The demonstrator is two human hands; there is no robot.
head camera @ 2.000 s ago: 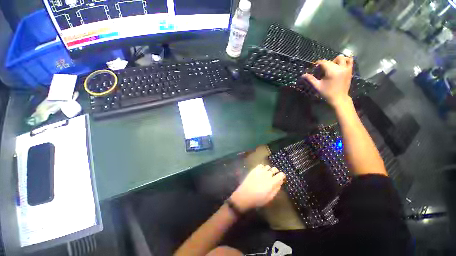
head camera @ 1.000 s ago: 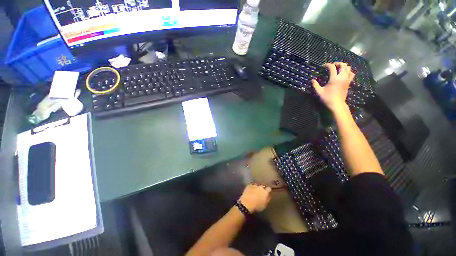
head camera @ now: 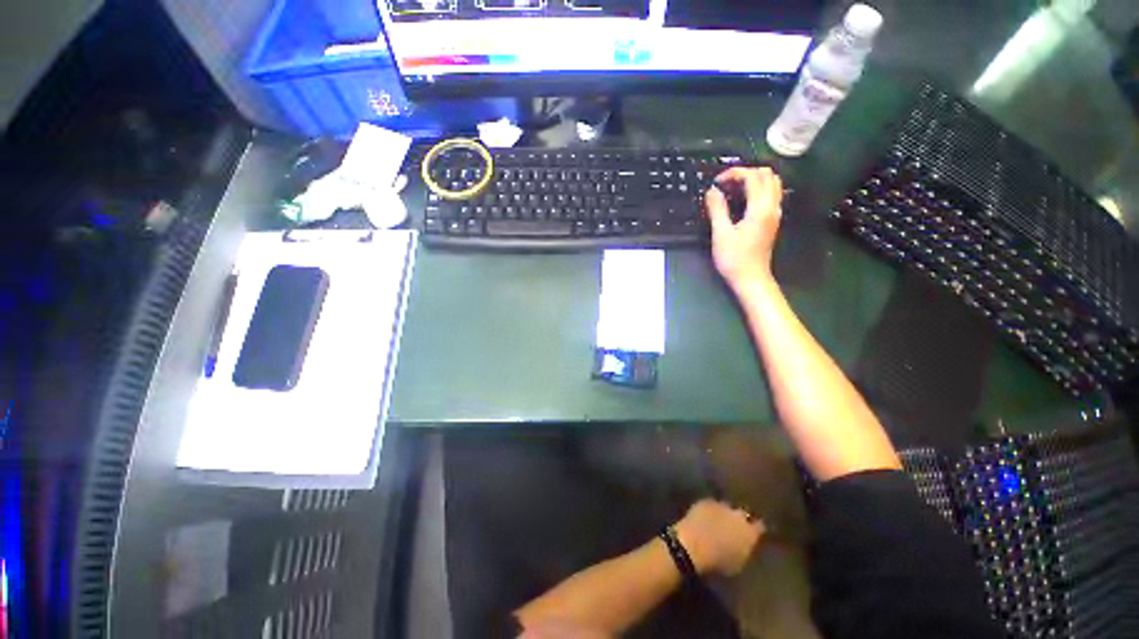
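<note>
My right hand (head camera: 746, 231) rests over the small black mouse at the right end of the computer keyboard (head camera: 562, 200), fingers curled on it; most of the mouse is hidden. My left hand (head camera: 724, 537) is low, in front of the bench edge, loosely closed, with nothing visible in it. The monitor (head camera: 600, 56) shows white outlines on black above a coloured bar. A white paper strip (head camera: 633, 300) lies on the green mat with a small blue-faced device (head camera: 625, 367) at its near end.
Keyboard-shaped circuit boards (head camera: 974, 262) lie at the right, with more stacked below (head camera: 1012, 537). A bottle (head camera: 824, 81) stands right of the monitor. A clipboard (head camera: 356, 424) with a smartphone (head camera: 282, 327) lies left. A blue bin (head camera: 331, 87) is behind.
The view has turned left. My right hand has left the boards at the right and moved to the mouse. My left hand has drawn away from the lower boards and stays low.
</note>
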